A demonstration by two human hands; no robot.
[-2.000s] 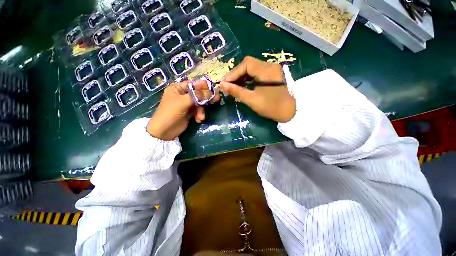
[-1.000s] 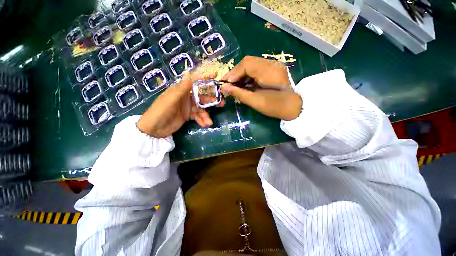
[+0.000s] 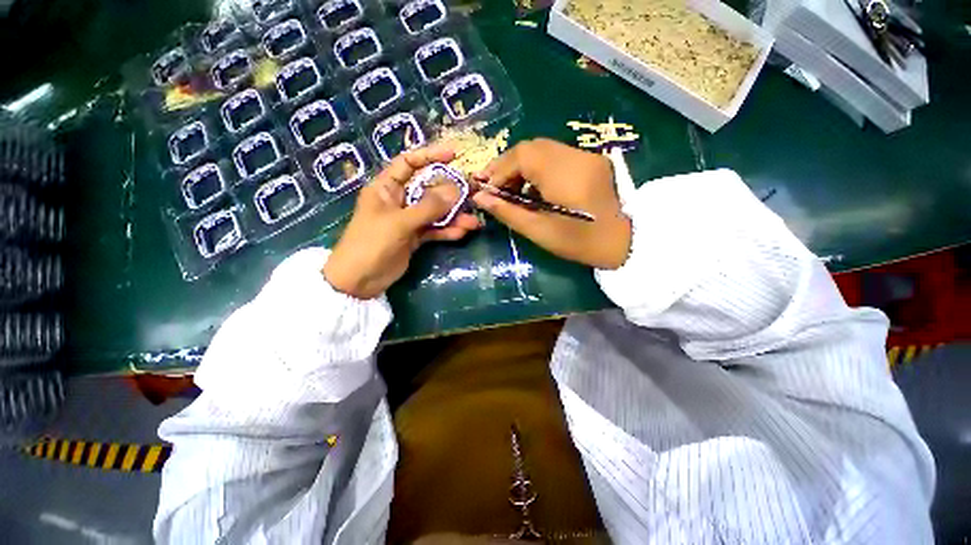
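A housing, a silvery-white rounded-square ring point(image 3: 456, 199), is held in my left hand point(image 3: 381, 226), with a fingertip across its open centre. My right hand point(image 3: 564, 200) grips slim dark tweezers point(image 3: 548, 204); their tip end is close to the housing's right side. Whether the tip holds a part is too small to tell. A heap of cream parts point(image 3: 481, 152) lies on the mat just beyond my hands. A clear blister tray point(image 3: 183, 256) with rows of housings stands to the left of the heap.
A white open box point(image 3: 697, 109) of cream bits stands at the upper right. A small cream cluster point(image 3: 602, 133) lies between heap and box. White boxes point(image 3: 852, 69) with dark metal tools point(image 3: 882, 30) on top are at the far upper right. Dark ridged stacked trays point(image 3: 32, 266) are far left.
My left hand has turned the housing and a fingertip now lies across its opening. The tweezers now point more down to the right at their rear end. The view has shifted slightly.
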